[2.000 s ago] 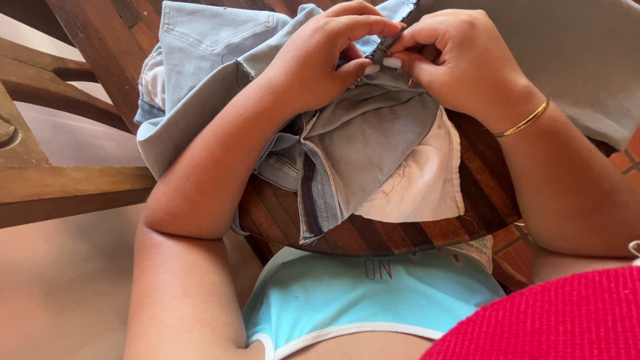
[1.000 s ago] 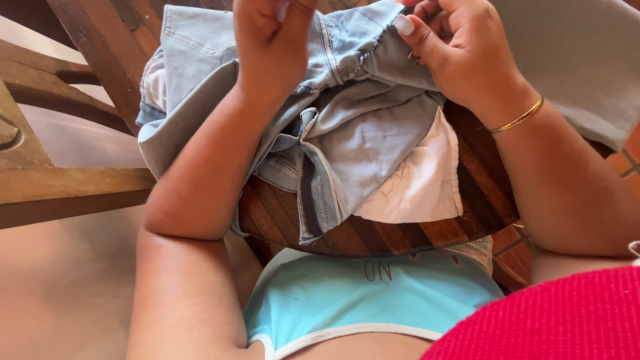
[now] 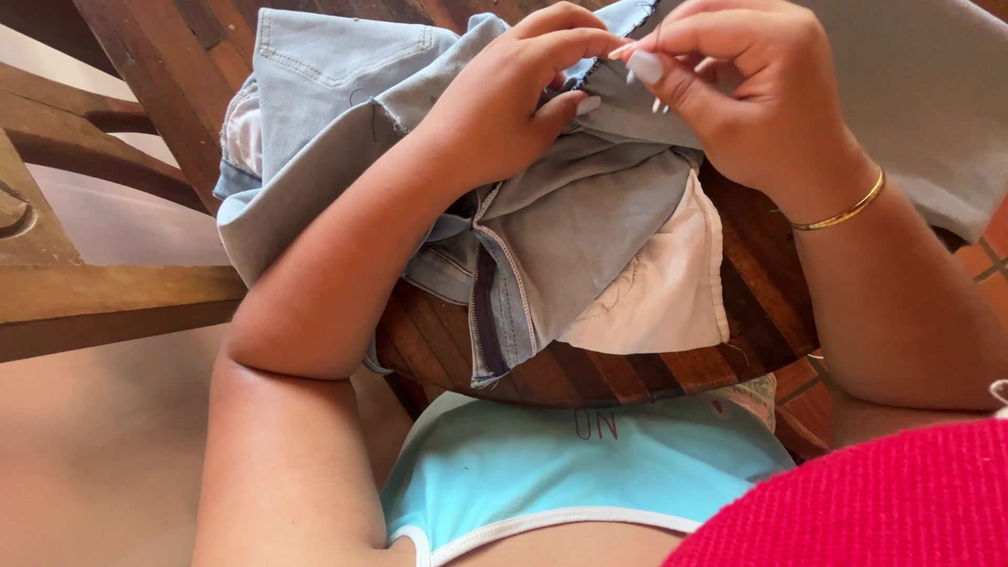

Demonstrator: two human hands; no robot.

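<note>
Light blue-grey denim trousers lie bunched on a round wooden table, with a zipper strip and a pale pocket lining turned outward near the front edge. My left hand rests on the denim and grips it beside a dark-stitched seam. Close by on the right, my right hand has its thumb and forefinger pinched together at that seam, a dark thread by the fingertips. Whether a needle is between them cannot be told. A loose dark thread lies on the cloth near my left forearm.
The striped wooden table curves close to my body. A wooden chair stands at the left. Grey cloth spreads over the table at the upper right and hangs past its edge.
One second ago both hands were higher, with the left raised off the seam; now the left is back down on the denim and the right is pinching beside it.
</note>
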